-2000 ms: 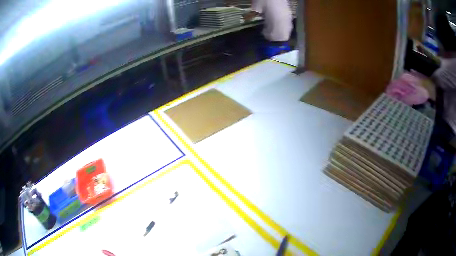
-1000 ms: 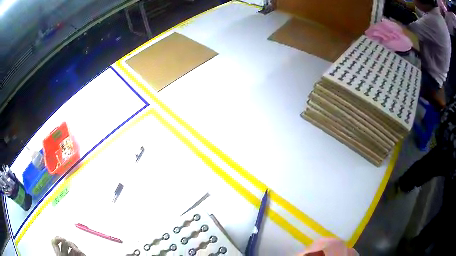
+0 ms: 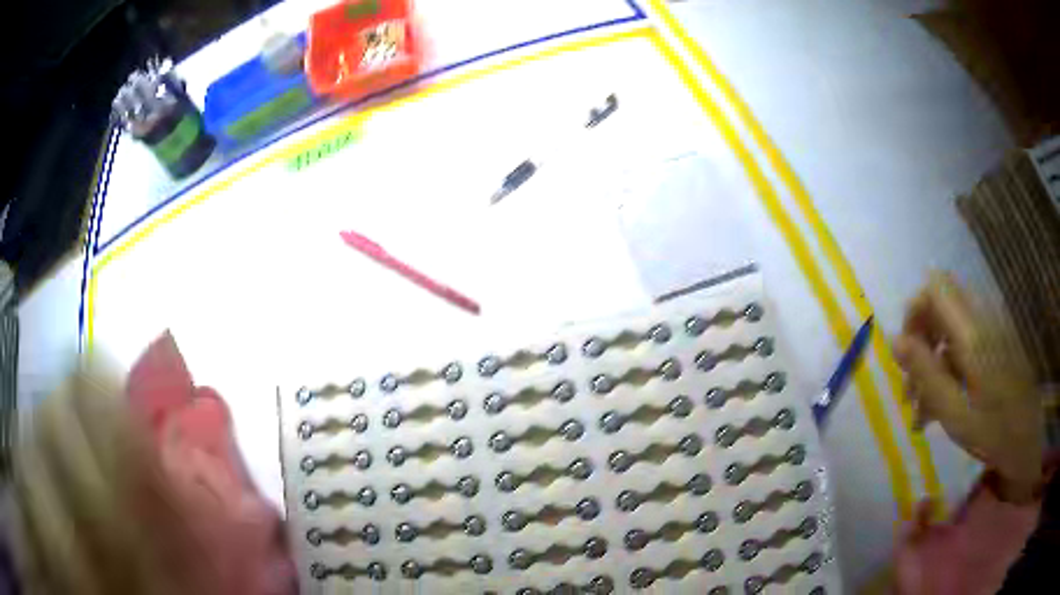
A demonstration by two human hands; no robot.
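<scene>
A white parts tray (image 3: 467, 392) lies in front of me, its lower edge cut off by the picture. Rows of dumbbell-shaped cutouts show tan, with a small round dark-rimmed part (image 3: 556, 353) at each end. My left hand (image 3: 87, 488) is strongly blurred left of the tray; its fingers and any held thing cannot be made out. My right hand (image 3: 959, 372) is right of the tray with bent fingers and nothing visible in it. A blue marker pen (image 3: 843, 372) lies between the tray's right edge and my right hand, apart from the fingers.
Beyond the tray are a red pen (image 3: 409, 273), a paper sheet (image 3: 686, 227), a thin dark strip (image 3: 707, 284) and small dark tools (image 3: 515, 180). Farther left are a red bin (image 3: 337, 52), a blue bin (image 3: 250, 99) and a pen holder (image 3: 174, 134). A tray stack (image 3: 1014, 250) stands right.
The view has swung down and left, bringing the tray to the middle. Both hands now show more fully at the sides. The tray stack has moved mostly out of view.
</scene>
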